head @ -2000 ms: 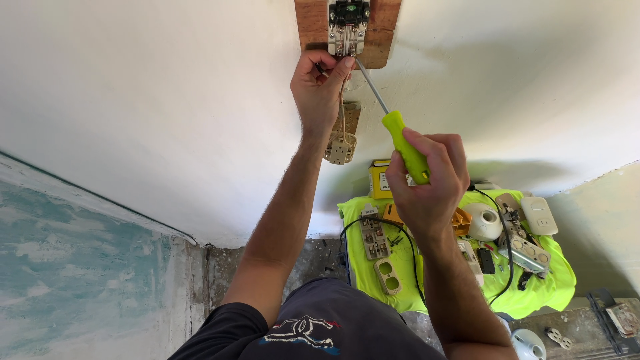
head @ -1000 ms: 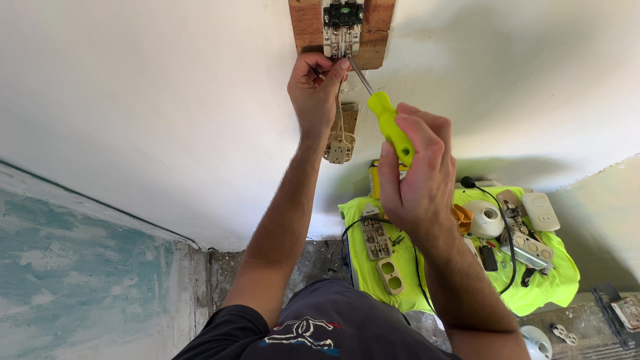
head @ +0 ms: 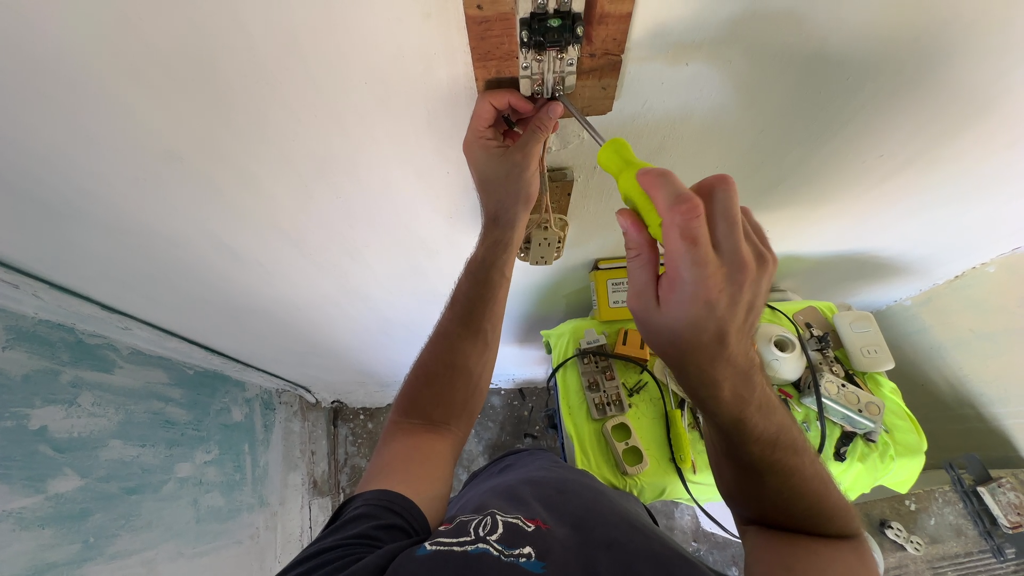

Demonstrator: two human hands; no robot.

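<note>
A knife switch (head: 550, 48) with a black crosspiece is fixed on a reddish wooden board (head: 604, 68) on the wall. My right hand (head: 704, 264) grips a screwdriver (head: 632, 180) by its yellow-green handle; the shaft slants up left to the switch's lower end, where its tip is hard to make out. My left hand (head: 512, 152) is just under the switch, thumb and fingers pinching a wire (head: 512, 122) whose end is mostly hidden. Below hang wires (head: 546, 180) leading down to a beige outlet (head: 545, 244), mounted on a smaller wooden piece (head: 560, 188).
A bright yellow-green cloth (head: 576, 436) covers a surface at lower right. On it are a yellow box (head: 610, 290), a fuse block (head: 602, 380), an outlet cover (head: 624, 445), a lamp holder (head: 780, 354), a metal box (head: 844, 400) and a black cable (head: 668, 424).
The screwdriver handle has shifted up and left since the earliest frame, and my right hand's grip on it has changed. My left hand stays under the switch.
</note>
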